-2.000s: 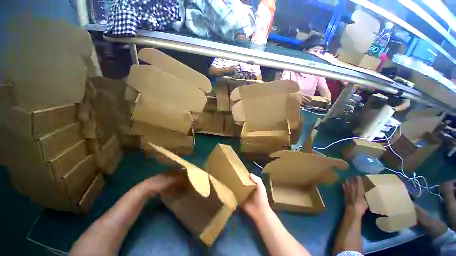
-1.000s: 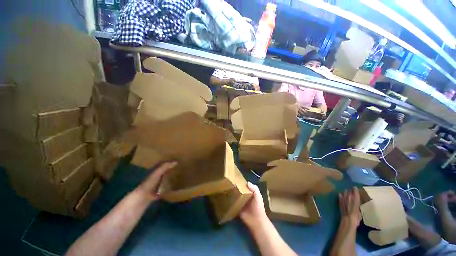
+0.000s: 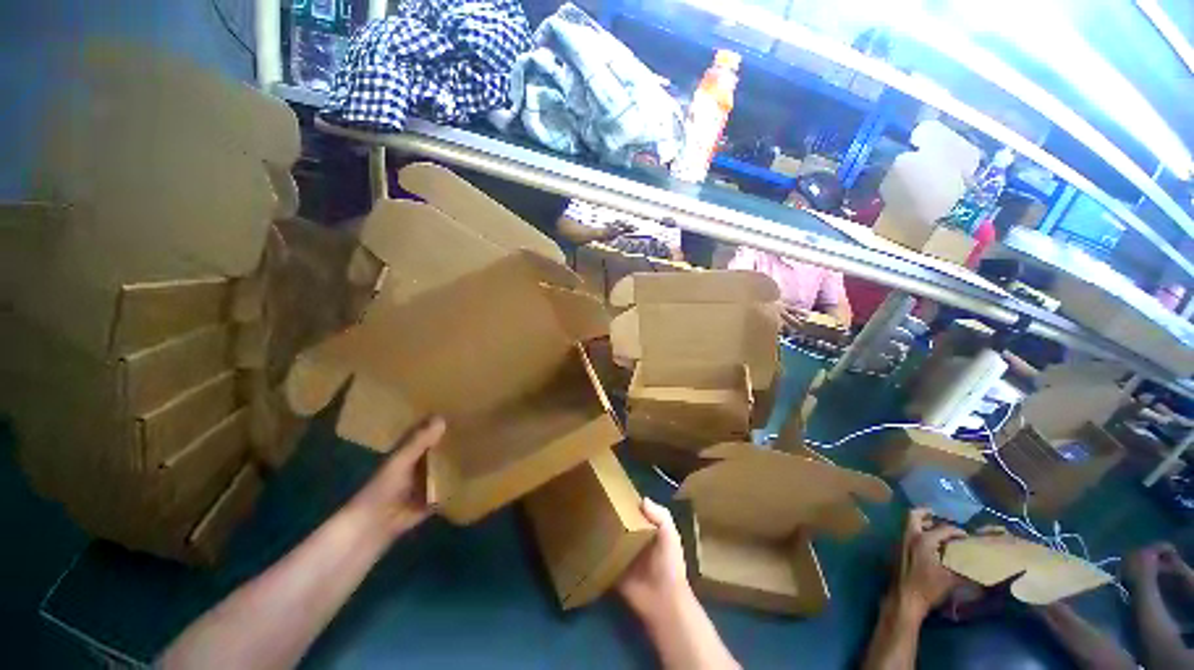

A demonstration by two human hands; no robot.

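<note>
My left hand (image 3: 406,484) grips the left front corner of an open mailer box (image 3: 524,454); its tray faces me and its lid stands up behind, with side ears spread. My right hand (image 3: 655,567) holds the right end of a closed-looking brown box (image 3: 583,530), which is tilted below the open box and touches or nearly touches its underside. The fingertips of my left hand lie at the tray's edge; part of that hand is hidden behind the box.
Nested open boxes (image 3: 190,380) are piled high at the left. More open boxes stand behind (image 3: 694,353) and at the right (image 3: 757,563). A neighbour's hand (image 3: 921,569) holds a box flap at the right. White cables (image 3: 904,429) lie beyond. A railed shelf (image 3: 589,187) crosses above.
The open box has turned upright, its tray and inner lid now facing me. The closed-looking box has come lower, beneath it. The neighbour's box has tilted flatter.
</note>
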